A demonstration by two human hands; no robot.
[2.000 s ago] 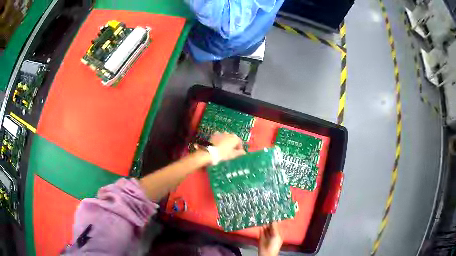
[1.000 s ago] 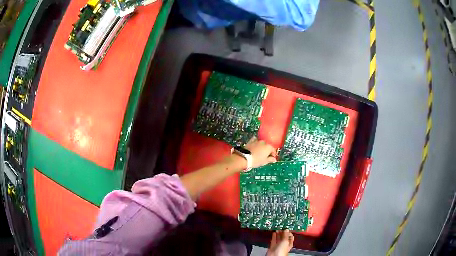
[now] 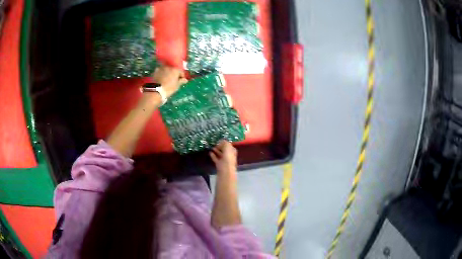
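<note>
A green circuit board (image 3: 202,116), crowded with small silvery parts, lies or hovers tilted over the near part of the red-lined black tote (image 3: 223,163). My left hand (image 3: 169,81), bare with a watch on the wrist, holds its far left corner. My right hand (image 3: 224,152), bare, grips its near edge at the right. Whether the board touches the red lining cannot be told. Two more green boards are in the tote, one at the far left (image 3: 123,45) and one at the far right (image 3: 223,30) with a bright white glare along its near edge.
The bench with red mat (image 3: 15,101) and green surface (image 3: 25,187) is at the left. A red label (image 3: 293,73) is on the tote's right wall. Yellow-black tape (image 3: 366,116) runs along the grey floor. A dark object with a grey panel (image 3: 392,245) is at the lower right.
The view has shifted right and down, so the tote appears higher and further left. The held board was square to the view a second ago and now is turned. Both hands still hold it.
</note>
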